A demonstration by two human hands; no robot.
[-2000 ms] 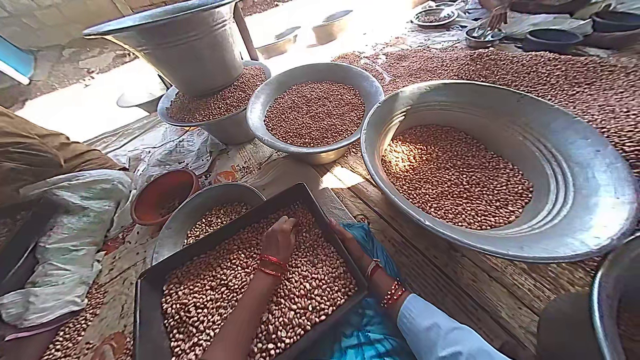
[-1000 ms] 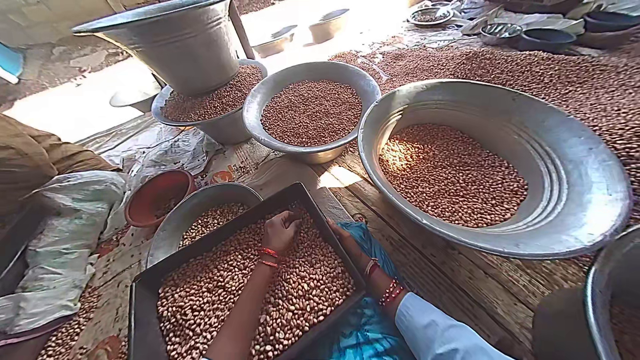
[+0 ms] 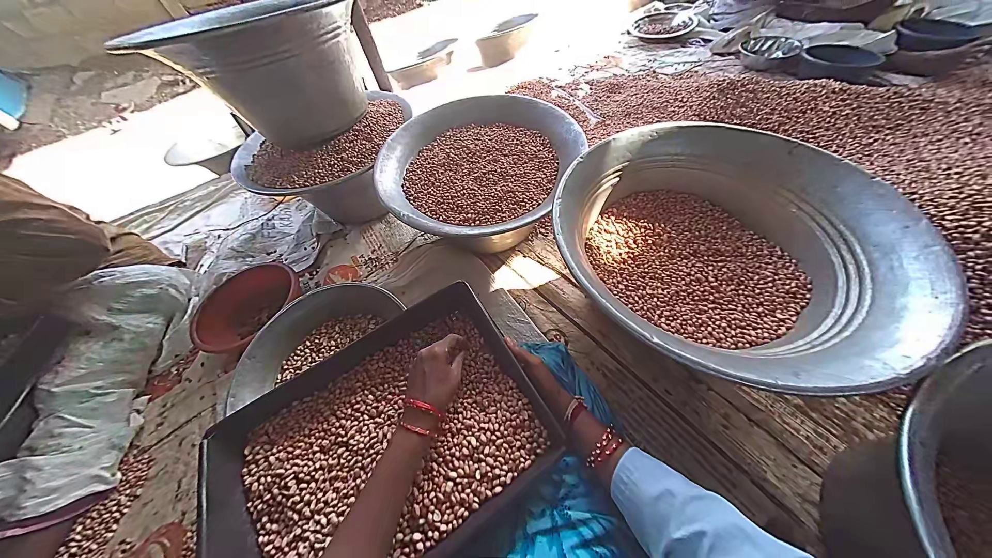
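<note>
My left hand [image 3: 435,372], with red bangles at the wrist, rests on the reddish-brown nuts or beans [image 3: 341,457] in a black rectangular tray [image 3: 221,457]. Its fingers are bent down close together; whether anything is between them is hidden. The tray tilts across my lap, over blue patterned cloth. My right hand [image 3: 540,380], below a light blue sleeve, holds the tray's right side from outside, its fingers partly hidden by the wall. Behind the tray's far left side is a metal basin [image 3: 260,360] of paler nuts or beans.
A wide metal basin [image 3: 860,209] of nuts or beans stands right, another basin [image 3: 391,174] behind, and a third [image 3: 349,194] bears a tall metal tub [image 3: 287,77]. A reddish-brown bowl [image 3: 246,298] is at left, near a seated person [image 3: 46,232]. A large heap [image 3: 775,105] spreads behind.
My left hand has shifted only slightly over the tray's contents; my right hand keeps its place. A co-worker's hand, seen above a small bowl at the top right two seconds ago, is out of view.
</note>
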